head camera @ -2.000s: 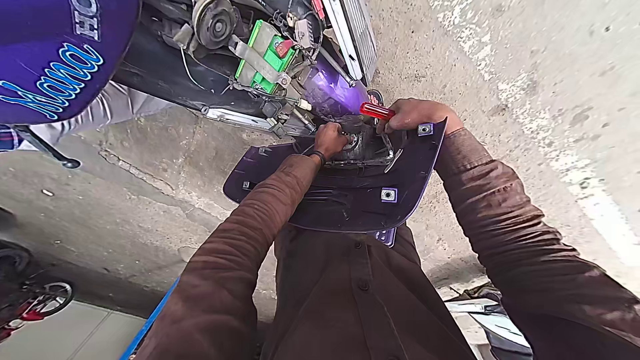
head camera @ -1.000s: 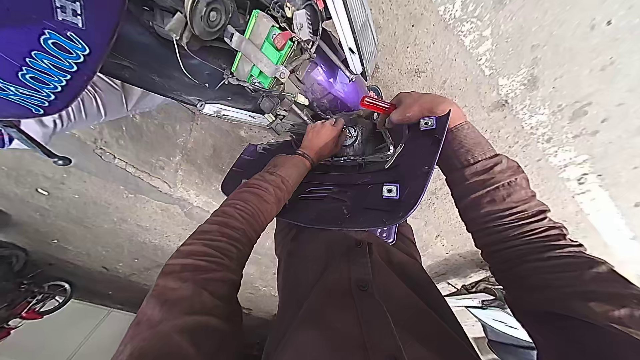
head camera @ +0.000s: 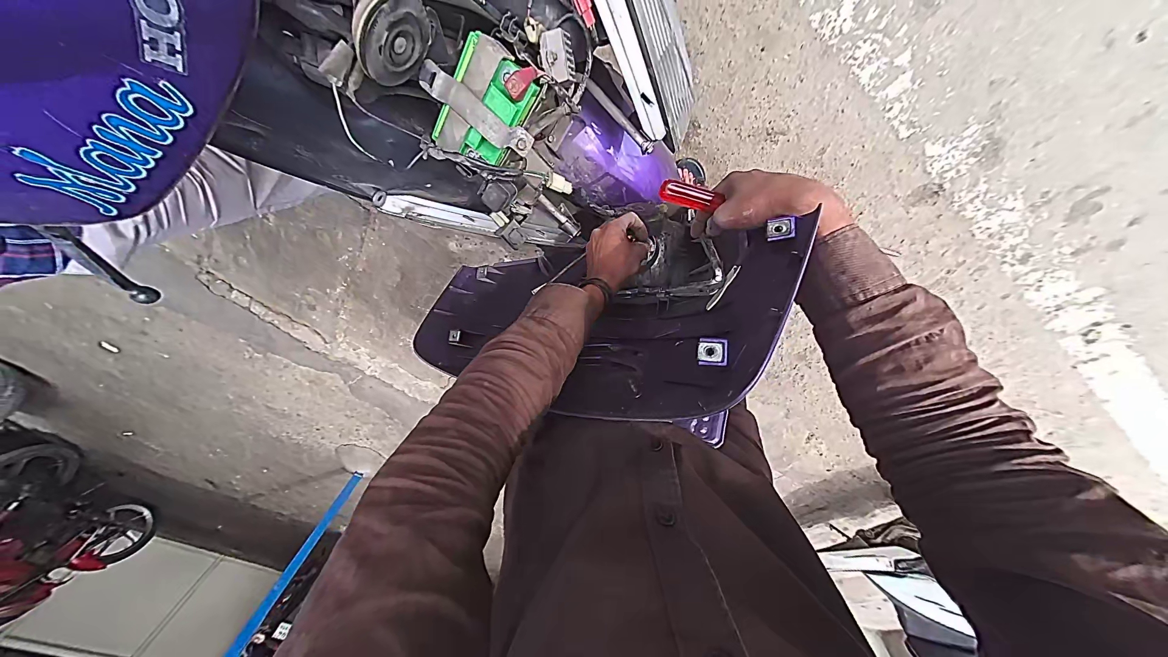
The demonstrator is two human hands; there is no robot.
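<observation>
A dark purple plastic motorcycle front panel (head camera: 630,365), inner side up, lies against my torso; square metal clip nuts sit near its edge. My right hand (head camera: 766,201) is closed around a screwdriver with a red handle (head camera: 691,195) and rests at the panel's upper right edge. My left hand (head camera: 618,249) is at the back of the headlight unit (head camera: 675,265), its fingers bunched on a small dark part by the round socket; what exactly they pinch is hard to tell. Beyond both hands shows the motorcycle's purple front fender (head camera: 607,160).
The opened motorcycle front holds a green battery (head camera: 484,100) under a metal strap, loose wiring and a round horn (head camera: 394,41). A purple mirror-side body panel with lettering (head camera: 119,100) and a lever (head camera: 100,265) are at upper left, beside a person's sleeve. Parked red motorcycles (head camera: 82,547) stand lower left.
My left hand has shifted slightly over the back of the headlight unit, its fingers now more closely bunched. My right hand keeps the screwdriver in about the same place.
</observation>
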